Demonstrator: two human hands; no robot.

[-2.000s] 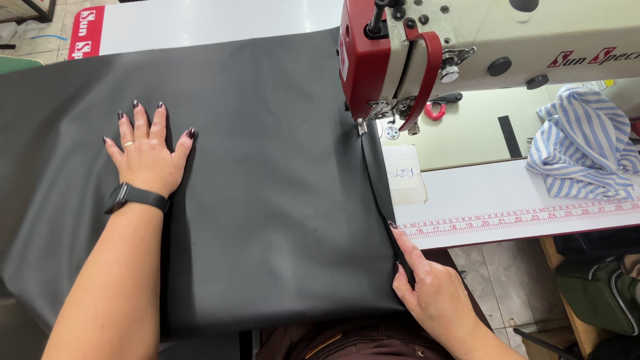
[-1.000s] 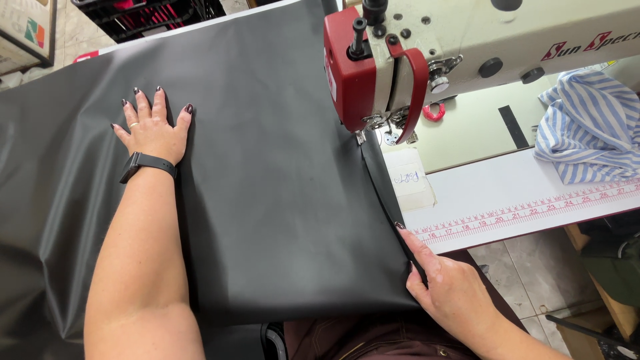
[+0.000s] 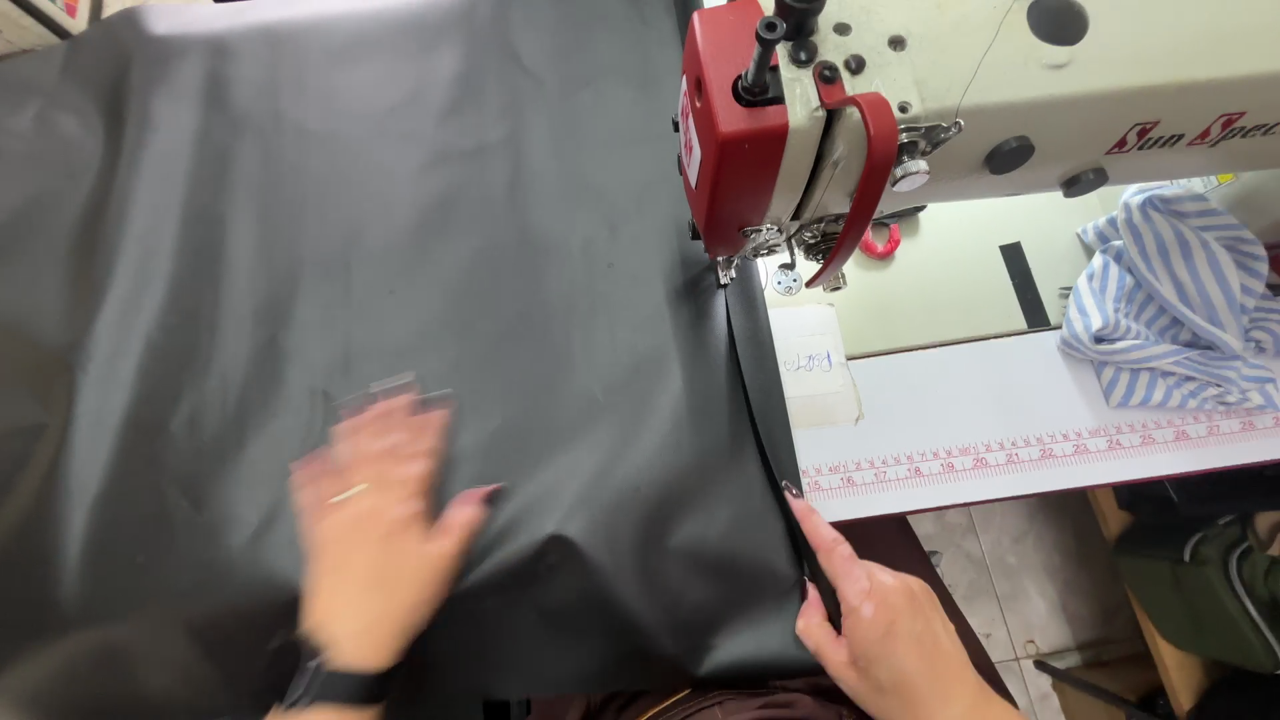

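A large sheet of black, leather-like material [image 3: 480, 300] spreads over the left and middle of the view. Its right edge is folded over and runs under the presser foot [image 3: 726, 270] of a red and cream sewing machine [image 3: 740, 140]. My left hand [image 3: 385, 500], blurred, is over the sheet at lower left with its fingers apart; it wears a ring and a dark wristband. At the lower right, my right hand [image 3: 850, 590] pinches the folded edge between thumb and fingers, below the presser foot. The needle tip cannot be made out.
A blue and white striped cloth [image 3: 1170, 300] lies bunched on the machine bed at right. A printed ruler scale [image 3: 1000, 460] runs along the white table. Red-handled scissors or a similar tool [image 3: 882, 242] lie behind the machine head. A dark green bag [image 3: 1200, 590] is below the table.
My left hand has moved down and toward the right across the sheet, where new ripples show. My right hand still holds the folded edge. The view has shifted.
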